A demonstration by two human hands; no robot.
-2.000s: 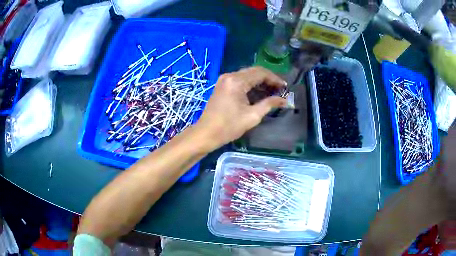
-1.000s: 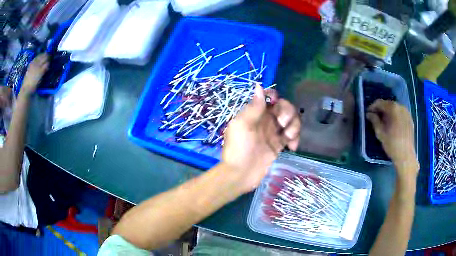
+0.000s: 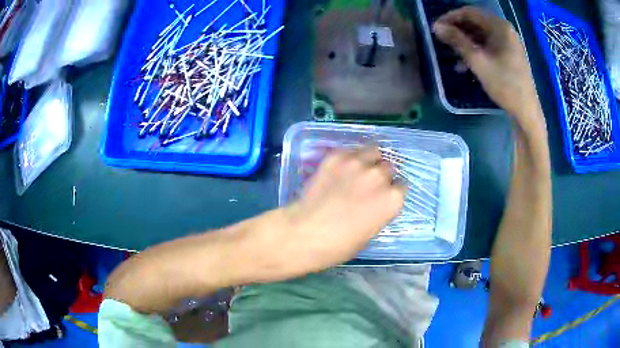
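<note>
My left hand (image 3: 357,194) is over the clear rod box (image 3: 452,248), its fingers down among the thin white rods (image 3: 415,183). It is blurred and covers the red ends. My right hand (image 3: 486,58) is over the black-parts box (image 3: 445,95), with thumb and fingers near each other; whether they hold a piece cannot be seen. The press base (image 3: 347,88) stands behind the rod box, with the small silvery fixture (image 3: 375,46) and its dark slot at the middle. The press head is out of the picture.
A large blue tray (image 3: 183,160) with criss-crossed rods is at the left. A smaller blue tray (image 3: 591,162) with similar rods is at the far right. Frosted clear boxes (image 3: 75,37) and a clear flat box (image 3: 44,136) are at the far left. Another person's clothing shows at the lower left.
My left hand has moved from beside the large blue tray down into the rod box. My right hand stays at the black-parts box. The view has tilted down, and the press head has left it.
</note>
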